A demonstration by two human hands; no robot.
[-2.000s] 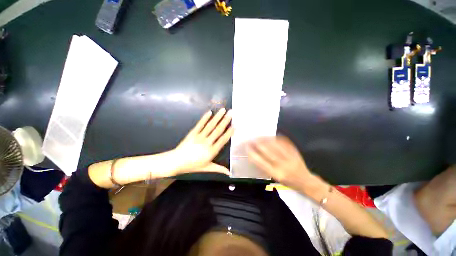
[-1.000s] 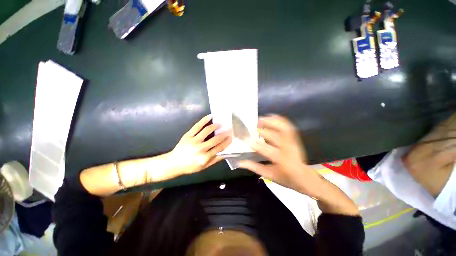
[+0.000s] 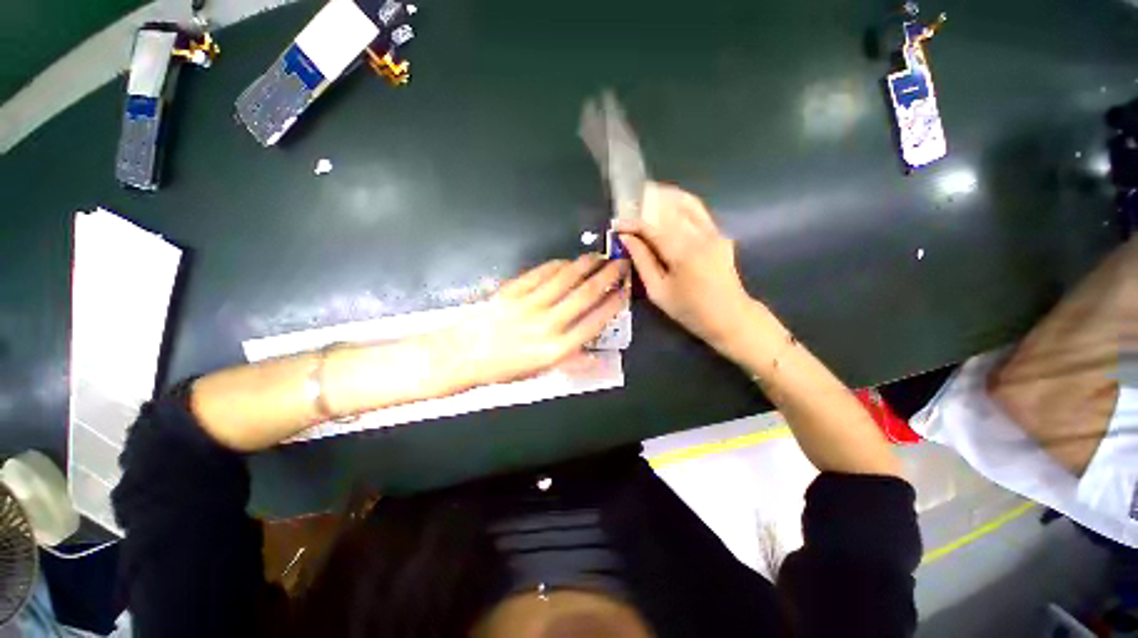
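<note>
A narrow phone circuit board (image 3: 615, 332) lies in front of me, its silvery keypad end and a bit of blue showing. My left hand (image 3: 549, 314) lies over it with fingers extended, holding it down; the thumb is hidden. My right hand (image 3: 684, 259) pinches a thin grey translucent film piece (image 3: 620, 156) that sticks up, blurred, above the board's top end. The thumb and fingertips are at the board's blue part. A long white sticker sheet (image 3: 562, 379) lies sideways under my left hand and forearm, partly hidden.
A white sheet stack (image 3: 119, 312) lies at left, above a small fan (image 3: 19, 548). Two boards with white display areas (image 3: 145, 112) (image 3: 306, 72) lie upper left. One board (image 3: 917, 122) lies upper right. White specks dot the dark green surface. A neighbour's arm (image 3: 1079, 374) is at right.
The sticker sheet has turned from upright to sideways. One of the two boards at right is gone from there, and a board is now under my left hand. My right hand has moved up with the film.
</note>
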